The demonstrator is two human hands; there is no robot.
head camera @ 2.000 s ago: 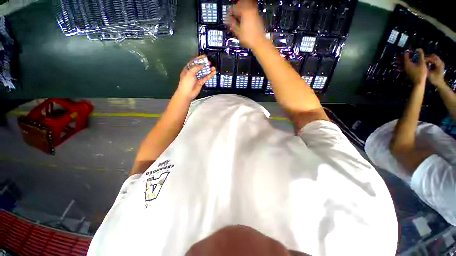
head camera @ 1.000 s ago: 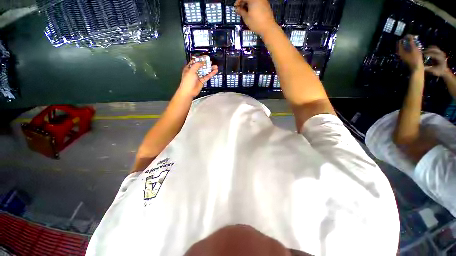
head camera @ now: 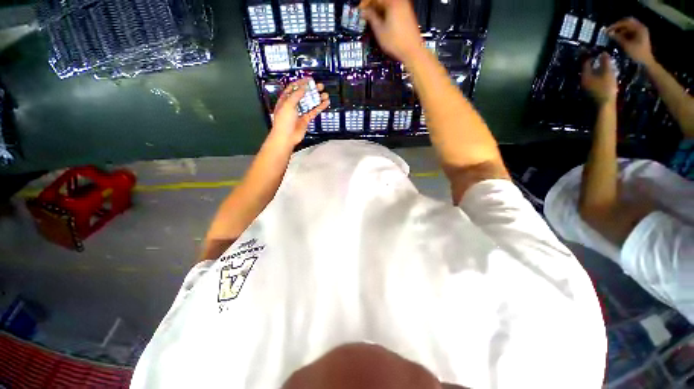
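Note:
A black tray (head camera: 485, 45) lies in front of me with rows of dark device housings (head camera: 380, 93). Several housings carry whitish keypads (head camera: 291, 17), mostly in the upper left and along the near row. My left hand (head camera: 288, 114) is over the tray's near left corner and holds pale keypads (head camera: 309, 97), exact number unclear. My right hand (head camera: 386, 26) is at the far row, its fingertips on the edge of a slightly tilted keypad (head camera: 352, 17) at the fourth pocket from the left. The fingers partly hide this pocket.
A clear ridged blister tray stack (head camera: 129, 38) lies on the green bench (head camera: 190, 121) at left. At right, another person's hands (head camera: 605, 72) work over a second black tray (head camera: 552, 99). A red crate (head camera: 84, 201) stands on the floor at left.
The trays have shifted left in view. My right hand has moved from the third far-row pocket to the fourth, where a keypad now shows. My left hand stays near the tray's near left corner with its keypads.

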